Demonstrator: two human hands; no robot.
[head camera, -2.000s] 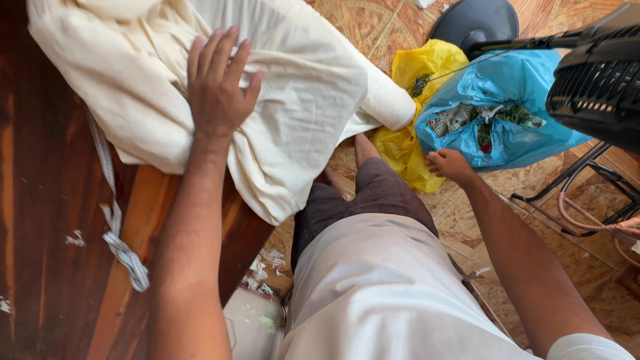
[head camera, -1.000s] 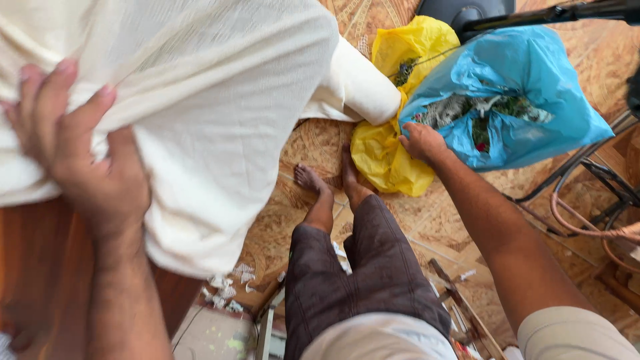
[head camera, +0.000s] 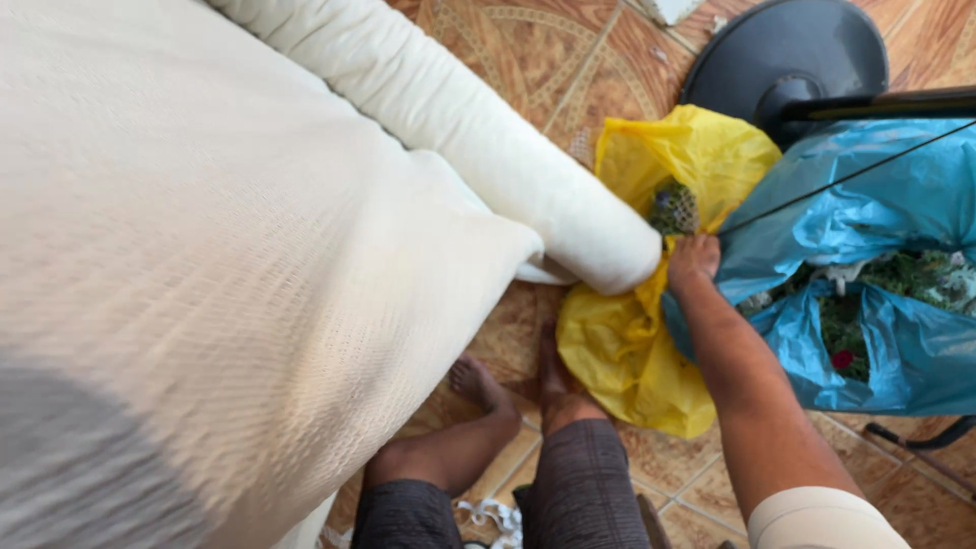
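Observation:
Cream fabric (head camera: 252, 252) spreads over the left half of the view, its far part wound into a thick roll (head camera: 488, 145). Past the end of the roll, my right hand (head camera: 694, 259) is between a yellow plastic bag (head camera: 633, 351) and a blue plastic bag (head camera: 862, 191). Its fingertips are hard to make out, so whether they grip a bag does not show. Greenery and a red flower (head camera: 842, 359) lie inside the blue bag; the yellow one holds netted or leafy material (head camera: 675, 207). My left hand is out of the frame.
A round black stand base (head camera: 789, 61) with a black pole (head camera: 884, 104) stands on the patterned tile floor (head camera: 534, 46) at the upper right. My bare feet are below the fabric's edge. White scraps (head camera: 496, 518) lie near my legs, and a dark metal leg (head camera: 926, 438) is at the right.
My left hand, earlier spread on the cream fabric, has left the view. My right hand has moved from the blue bag's near edge to the gap by the roll's end. The view has shifted closer.

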